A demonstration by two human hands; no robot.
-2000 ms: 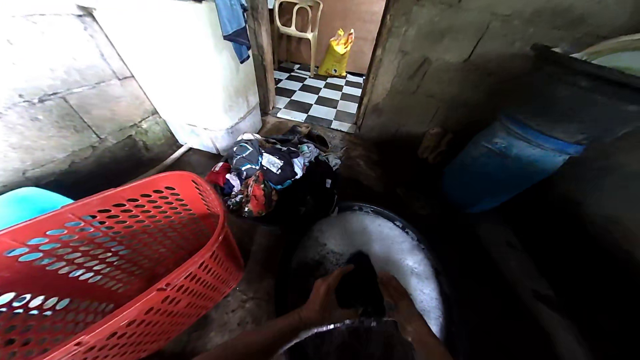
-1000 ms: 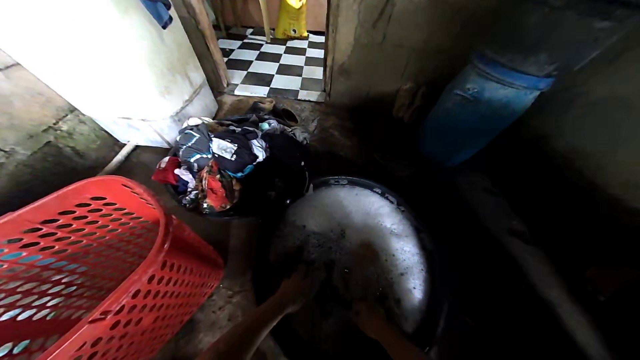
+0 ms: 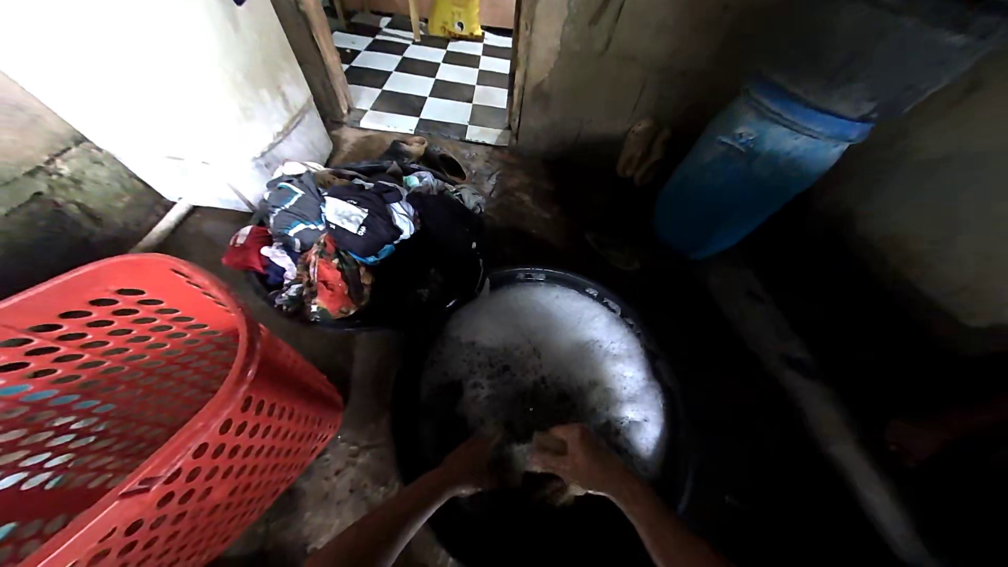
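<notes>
A round black basin (image 3: pixel 543 276) holds water topped with white suds (image 3: pixel 583 346), with dark gaps in the foam. Inside its near part, my right hand (image 3: pixel 579 461) has curled fingers at a light, wet cloth (image 3: pixel 551 488), which looks gripped. My left hand (image 3: pixel 476 465) is close beside it, low in the basin; its fingers are dark and partly hidden, so its hold cannot be made out. Behind and left of the basin lies a heap of clothes (image 3: pixel 366 213), with dark, grey, red and patterned pieces.
A red perforated plastic basket (image 3: pixel 252 354) stands at the left. A blue plastic barrel (image 3: pixel 756 173) is at the back right. Slippers (image 3: pixel 642 150) rest by the wall. Beyond the doorway are a checkered floor (image 3: pixel 433 83) and a yellow bag (image 3: pixel 455 17).
Two seconds ago both hands held a dark cloth above the suds; now they are low in the basin, and a light cloth shows at my right hand. The view has tilted down.
</notes>
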